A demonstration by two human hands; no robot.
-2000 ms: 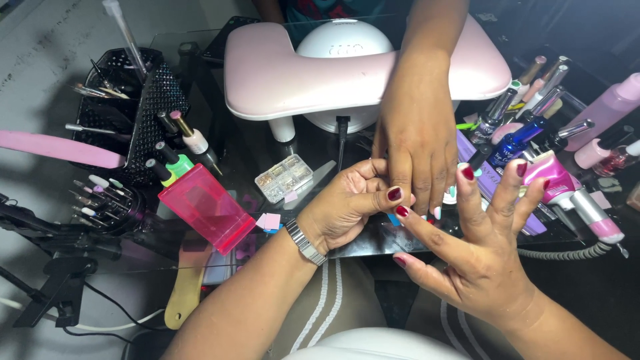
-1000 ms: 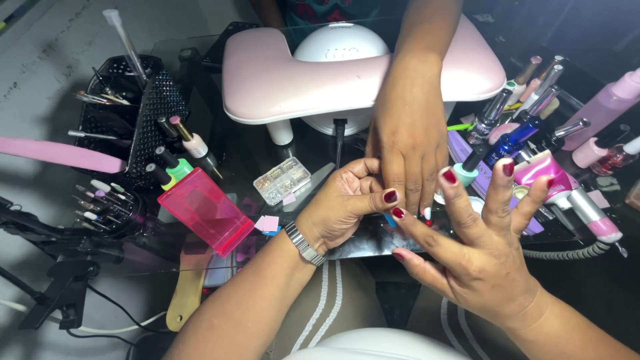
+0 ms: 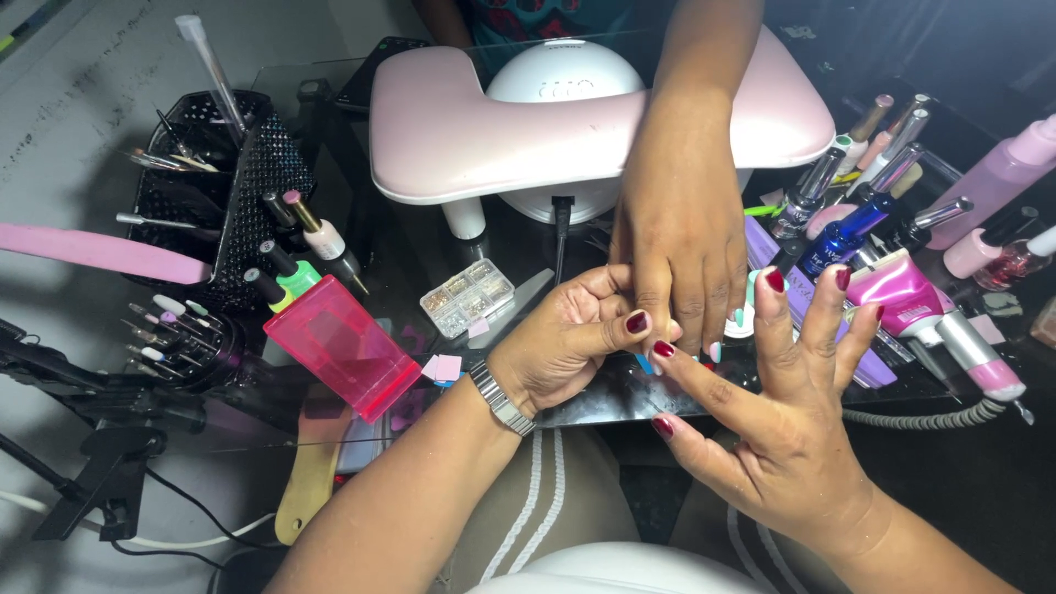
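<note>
My left hand [image 3: 582, 334], with a metal watch at the wrist, holds a finger of another person's hand [image 3: 681, 223] between thumb and fingers. That person's arm lies over a pink padded armrest [image 3: 511, 124], palm down. Some of the person's nails are painted in light colours, and a small blue piece [image 3: 643, 363] shows by the held fingertip. My right hand [image 3: 780, 412] is spread, its index fingertip at or very near the held fingertip; whether they touch is hard to tell. Nothing shows in its fingers. Both my hands have dark red nails.
A white dome nail lamp [image 3: 565, 74] stands behind the armrest. Left are a pink plastic box [image 3: 342, 351], a case of small decorations [image 3: 467, 297], polish bottles [image 3: 318, 231], a black studded organizer [image 3: 264, 177] and drill bits [image 3: 169, 330]. Right are polish bottles [image 3: 846, 231], a pink tube [image 3: 895, 293] and a nail drill handpiece [image 3: 978, 355].
My right hand's raised fingers stand closer together than two seconds ago. My left hand keeps its hold on the other person's finger.
</note>
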